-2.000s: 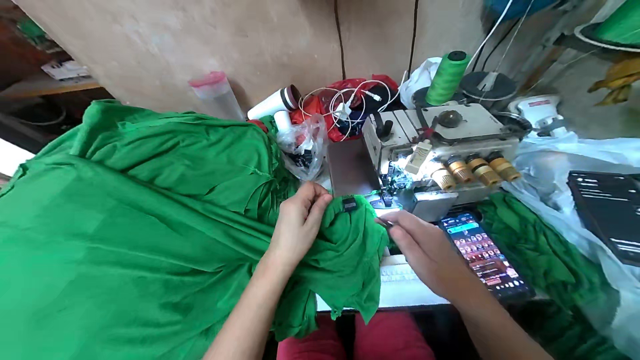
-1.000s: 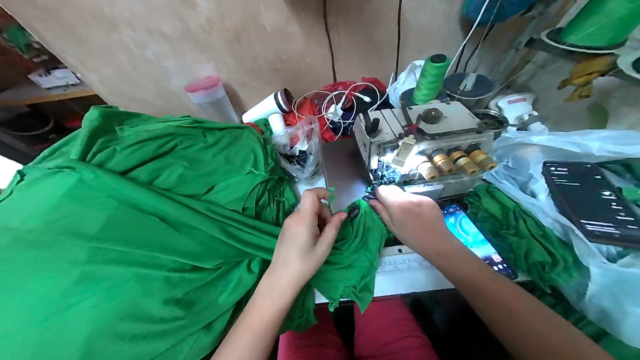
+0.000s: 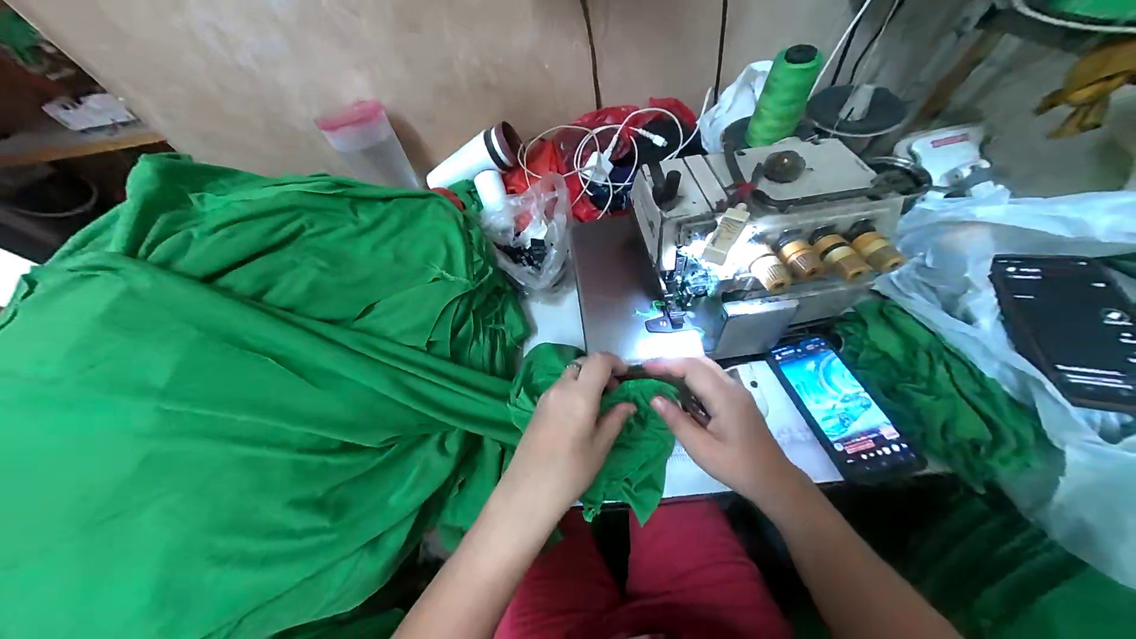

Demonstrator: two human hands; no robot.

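Green fabric (image 3: 266, 373) lies in a large heap on the left, and one end of it reaches my hands in front of the overlock sewing machine (image 3: 772, 213). My left hand (image 3: 577, 417) pinches this end, a ring on one finger. Close to its right, my right hand (image 3: 714, 417) has its fingers curled round a small dark object at the fabric's upper edge; most of that object is hidden, so its kind is unclear. Both hands are just below the lit presser foot (image 3: 670, 319), where a bit of green thread shows. A green thread cone (image 3: 785, 96) stands behind the machine.
A phone with its screen lit (image 3: 839, 404) lies right of my right hand. Another phone (image 3: 1069, 328) rests on white plastic (image 3: 1078, 461) at the right. Behind the fabric are a clear plastic bag (image 3: 537, 235), a white cable (image 3: 596, 164) and a lidded plastic container (image 3: 368, 146).
Both hands have come away from the presser foot toward my body with the fabric end. The fabric edge near the foot one second ago is now lower, between my fingers.
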